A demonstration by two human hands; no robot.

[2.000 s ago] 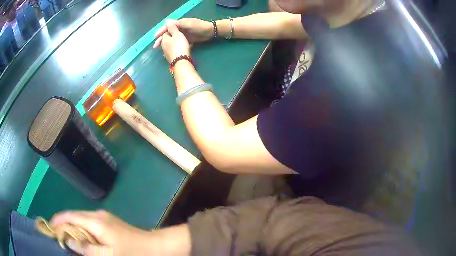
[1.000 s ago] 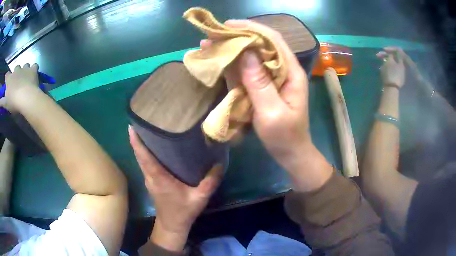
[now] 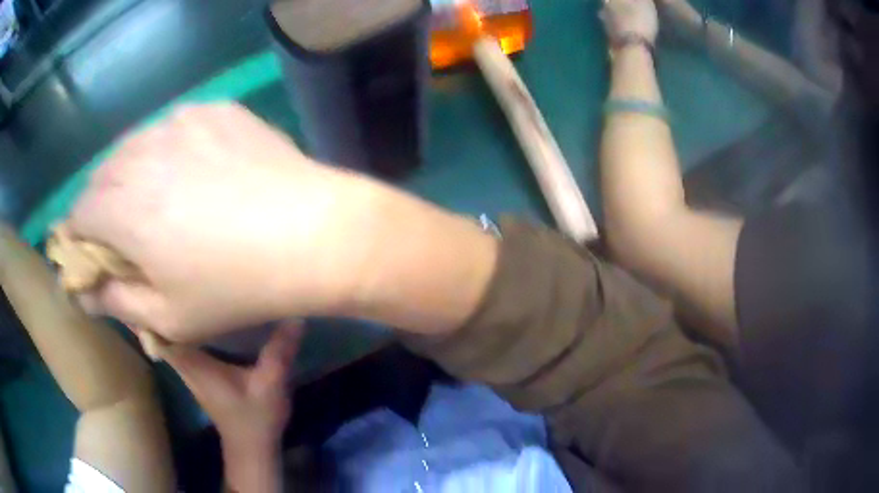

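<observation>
My right hand (image 3: 207, 217), slightly blurred, is bunched around the tan cloth (image 3: 89, 265) at the left and covers much of what is under it. My left hand (image 3: 241, 390) is below it, with thumb and fingers spread around the lower end of a dark grey speaker (image 3: 243, 342). Only a sliver of that speaker shows; its top and front are hidden behind my right hand. A second dark speaker (image 3: 361, 106) with a wood-grain top stands upright on the green surface beyond my right forearm.
A mallet with an orange head and pale wooden handle (image 3: 535, 140) lies right of the standing speaker. A neighbour's forearm (image 3: 641, 159) rests at the right, another person's arm (image 3: 82, 347) is at the left. A lighter green stripe (image 3: 241, 85) crosses the dark green surface (image 3: 472, 178).
My right hand with the cloth has moved left and down across the held speaker. My left hand appears lower left. The view has shifted, with the standing speaker and mallet now further left.
</observation>
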